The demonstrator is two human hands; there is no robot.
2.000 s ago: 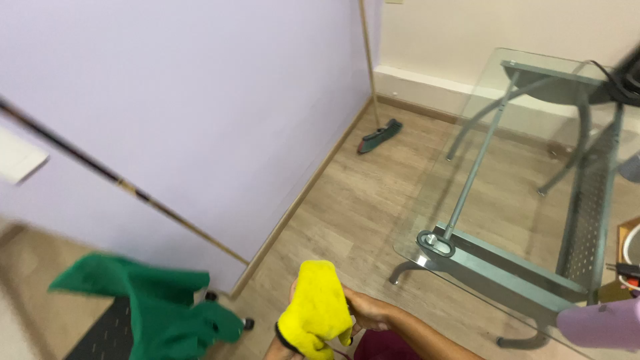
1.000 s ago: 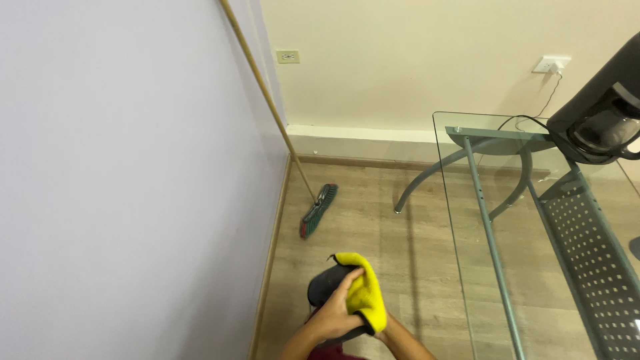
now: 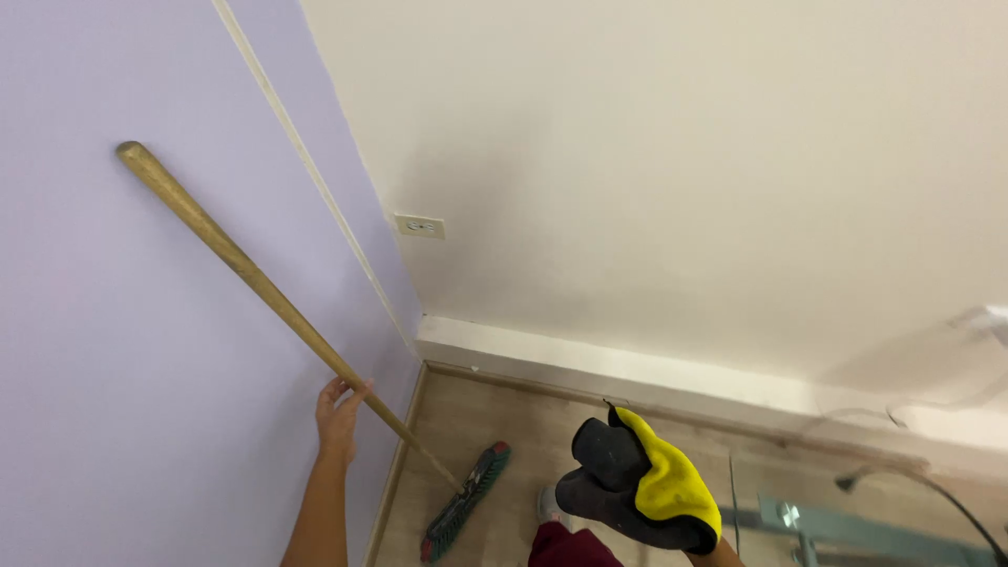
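A push broom's wooden handle (image 3: 252, 276) leans along the purple wall, its bristled head (image 3: 466, 502) on the floor. My left hand (image 3: 339, 409) has its thumb and fingers around the lower part of the handle. At the lower right, my right hand is hidden behind or inside a yellow and dark grey cloth or glove (image 3: 677, 488); only the wrist (image 3: 715, 555) shows, so how the fingers lie cannot be told. The cloth or glove hangs above the floor, right of the broom head.
The purple wall (image 3: 157, 394) meets a cream wall (image 3: 669, 197) with an outlet (image 3: 420, 227) near the corner. A white ledge (image 3: 591, 358) runs along the cream wall's base. At the lower right stands a glass table with a grey metal frame (image 3: 866, 528). A shoe (image 3: 553, 504) shows below.
My left hand has left the yellow and grey item and taken hold of the broom handle. The item is now at my right hand alone. The view has moved closer to the corner.
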